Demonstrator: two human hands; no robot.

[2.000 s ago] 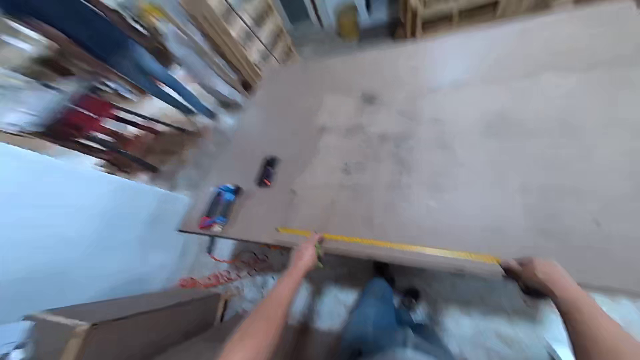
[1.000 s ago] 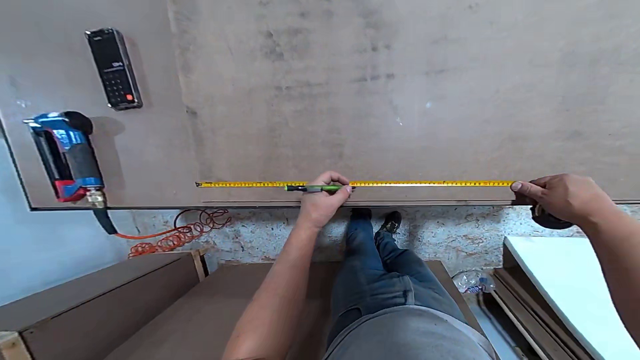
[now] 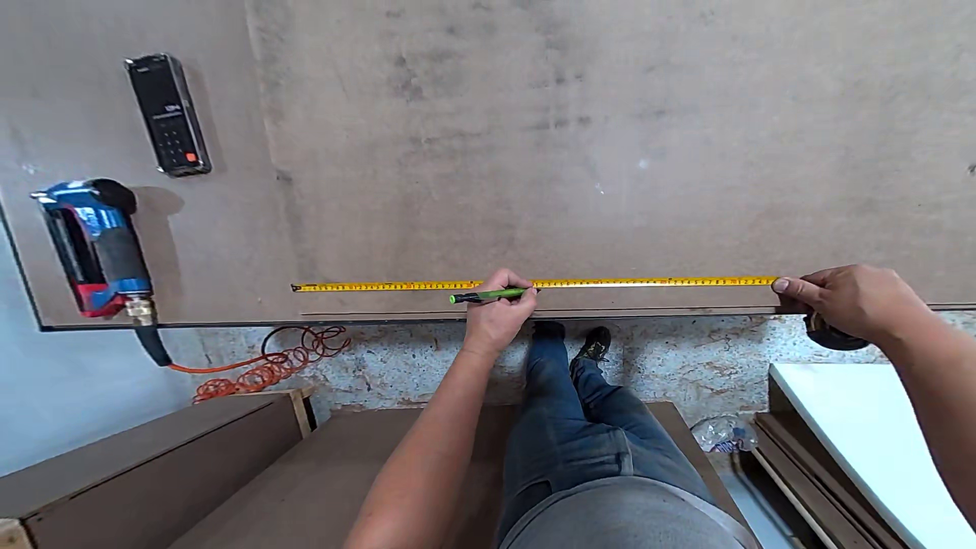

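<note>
A yellow tape measure (image 3: 381, 287) is drawn out along a thin board strip (image 3: 396, 314) near the front edge of a large brown panel (image 3: 610, 191). My left hand (image 3: 499, 309) holds a green and black pen (image 3: 488, 296), its tip pointing right at the tape's lower edge around mid-length. My right hand (image 3: 846, 301) grips the tape by its dark case (image 3: 835, 334), with the thumb on the blade at the right end. The tape's hooked end lies to the left, with no hand on it.
A blue pneumatic nailer (image 3: 107, 244) lies at the panel's left, joined to a coiled orange air hose (image 3: 282, 366). A black phone (image 3: 168, 114) lies above it. Brown boxes (image 3: 168, 457) stand at lower left; a white-topped board (image 3: 854, 435) and a plastic bag (image 3: 724, 433) are lower right.
My left hand, earlier at the left part of the tape, is now further right along it with the pen across the fingers. The view has swung down over the panel edge.
</note>
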